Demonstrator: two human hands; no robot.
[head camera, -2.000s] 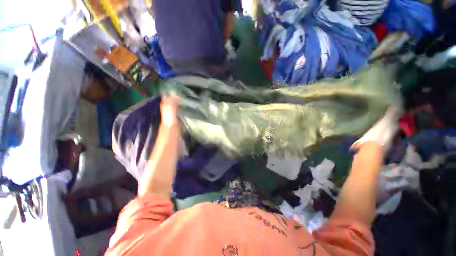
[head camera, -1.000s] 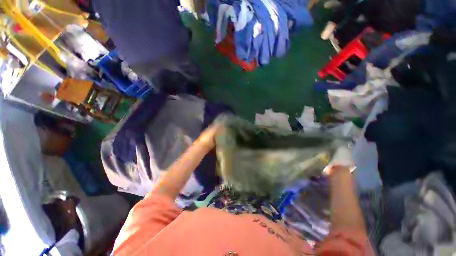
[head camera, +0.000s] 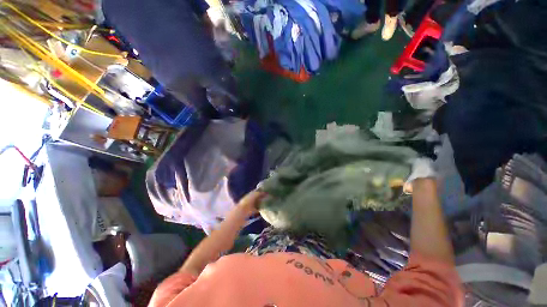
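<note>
A limp olive-green woven sack (head camera: 336, 180) is held in front of my body, its dark mouth upward and its edge frayed. My bare left hand (head camera: 254, 202) grips its left rim. My right hand (head camera: 420, 172), in a pale glove, grips its right rim. The fingers of both hands are blurred and partly hidden by the cloth. Whether anything is in the sack cannot be seen.
Grey and navy garments (head camera: 210, 162) bulge at the left. Fanned cut pieces (head camera: 519, 198) lie at the right beside a dark navy heap (head camera: 498, 114). A red stool (head camera: 418, 48), blue garments (head camera: 294, 30), a wooden stool (head camera: 126, 128) and a person in dark clothes (head camera: 162, 42) are farther off.
The sack was stretched wide between my hands, then drawn narrower and lower; its rim now sags in a rounded shape. Both hands still hold it. The view has swung toward the right-hand heaps.
</note>
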